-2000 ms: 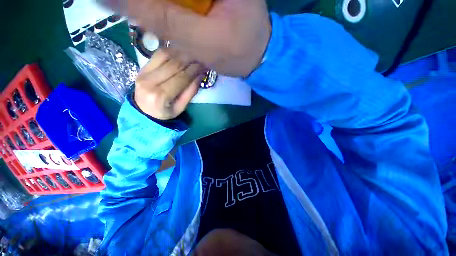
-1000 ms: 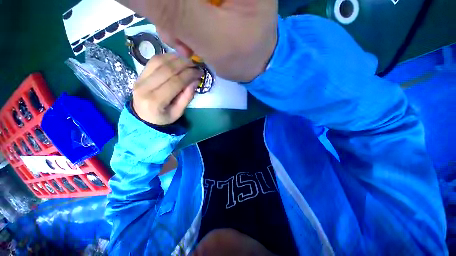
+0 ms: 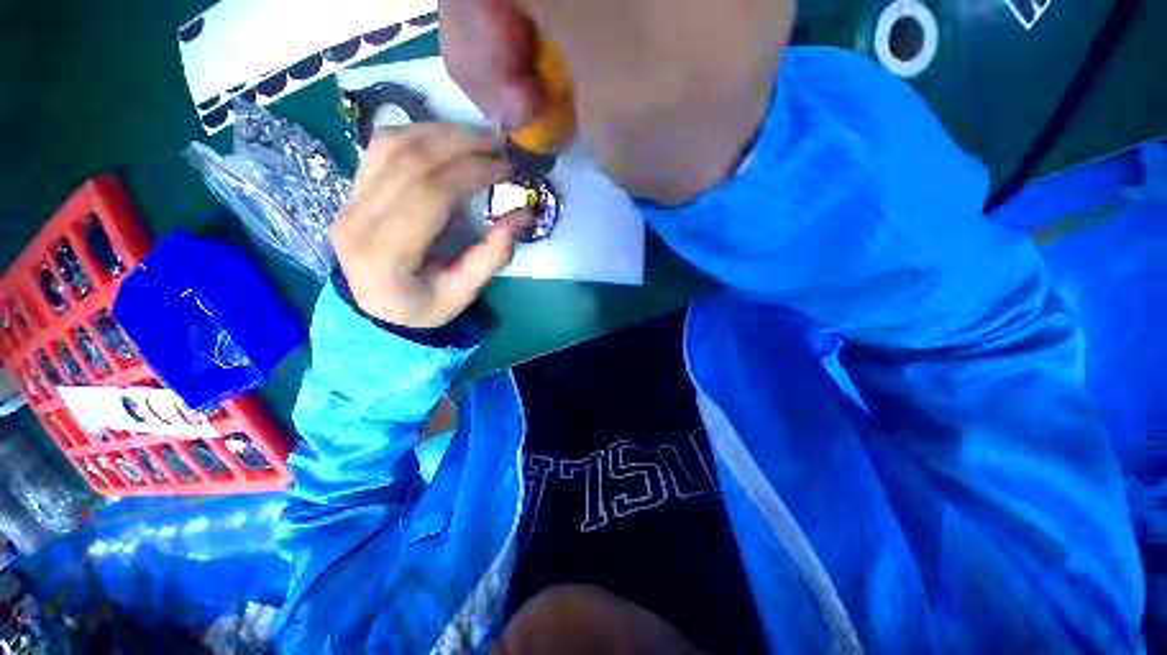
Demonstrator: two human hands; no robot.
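My right hand point(image 3: 640, 90) grips the orange-yellow electric screwdriver point(image 3: 548, 109), its dark tip pointing down at a small round watch case point(image 3: 543, 211) with a shiny rim and a yellow patch. The case lies on the white work pad point(image 3: 595, 237). My left hand point(image 3: 416, 224) is at the left side of the case, thumb and fingers around its edge. A dark round dish point(image 3: 412, 102) with a white disc point(image 3: 389, 118) in it sits behind my left hand, partly hidden. The screwdriver's top is hidden by my right hand.
A clear plastic bag of silvery parts point(image 3: 275, 179) lies left of the pad. Behind it is a sticker sheet point(image 3: 275, 51). A blue bin point(image 3: 205, 320) overlaps a red parts tray point(image 3: 154, 441) at the left. A tape roll point(image 3: 905, 37) and black cord point(image 3: 1069, 109) are at the upper right.
My right hand has shifted right and the orange screwdriver now shows upright over the case. More of the case is visible. My left fingers have spread a little.
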